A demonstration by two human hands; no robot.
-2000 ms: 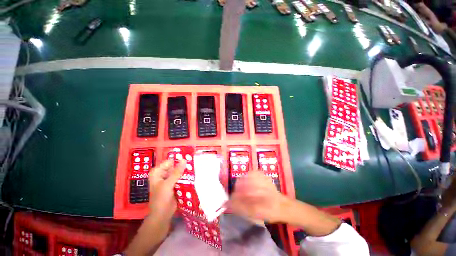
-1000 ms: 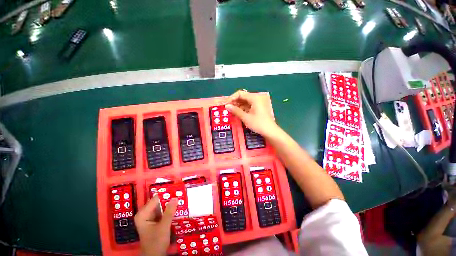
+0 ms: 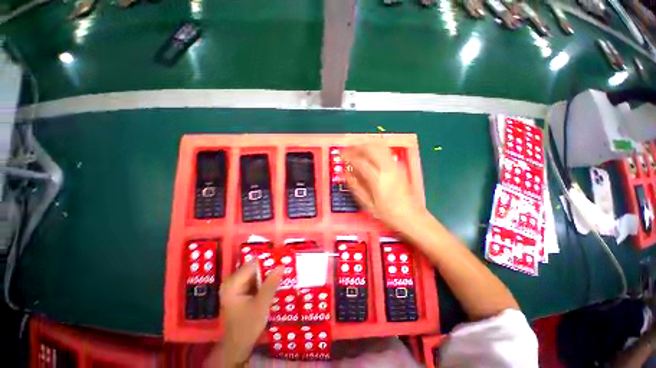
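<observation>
An orange-red foam tray holds black keypad phones in two rows. The three phones at the back left, such as this keypad phone, have dark bare screens. My right hand lies over the fourth back phone, whose screen bears a red film; the fingertips are at the film. The fifth back phone is mostly hidden by my hand. My left hand grips a red film sheet with a white patch at its top, above the front middle phones. Front phones at left and right bear red "H5606" films.
A stack of film sheets lies right of the tray. Farther right are a grey-white machine, a white smartphone with cable, and another red tray. A pale rail and metal post stand behind. A person's arm shows at lower right.
A film now sits on the fourth back phone, bare two seconds ago. My right hand moved from the front row to that phone, and its fingers now lie flatter over it.
</observation>
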